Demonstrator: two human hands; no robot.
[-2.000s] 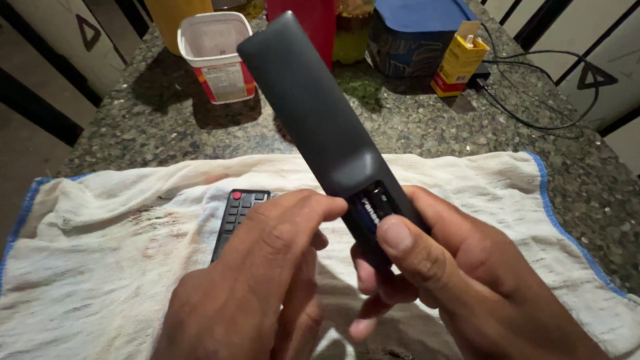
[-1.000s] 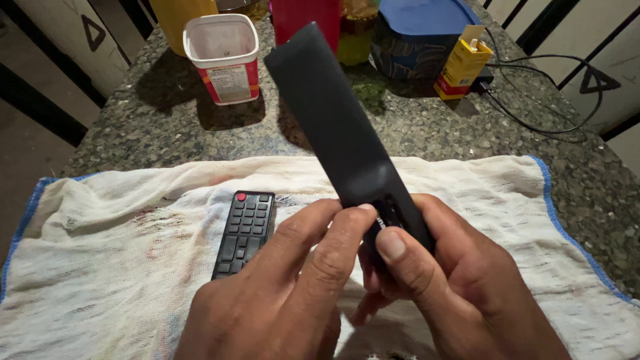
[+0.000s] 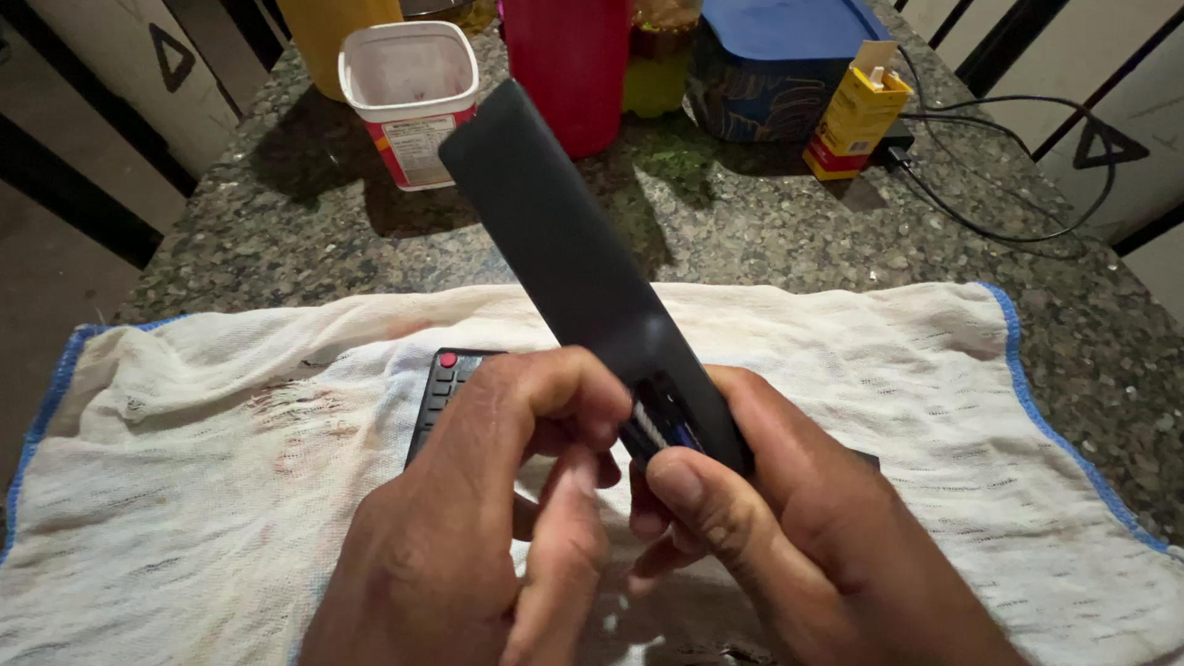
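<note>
A black remote control (image 3: pixel 583 231), its back toward me, is tilted with its top end to the upper left. My right hand (image 3: pixel 786 518) grips its lower end, the thumb beside the uncovered battery compartment (image 3: pixel 664 416), where batteries are partly visible. My left hand (image 3: pixel 481 509) has its bent index fingertip at the compartment's left edge; its thumb is apart and nothing shows held between them. Behind my left hand, a second black remote (image 3: pixel 442 393) with a red button lies face up on the white cloth (image 3: pixel 231 444), partly hidden. A small dark edge shows behind my right hand.
The blue-edged cloth covers the near part of the granite table (image 3: pixel 305 250). Toward the back stand a white and red plastic tub (image 3: pixel 416 129), a red container (image 3: pixel 569 74), a blue-lidded container (image 3: pixel 768 83) and an open yellow box (image 3: pixel 856 120). A black cable (image 3: pixel 999 236) loops at the right.
My left index finger has shifted from over the battery compartment to its left edge, and its thumb has come into view below. My right hand keeps hold of the remote.
</note>
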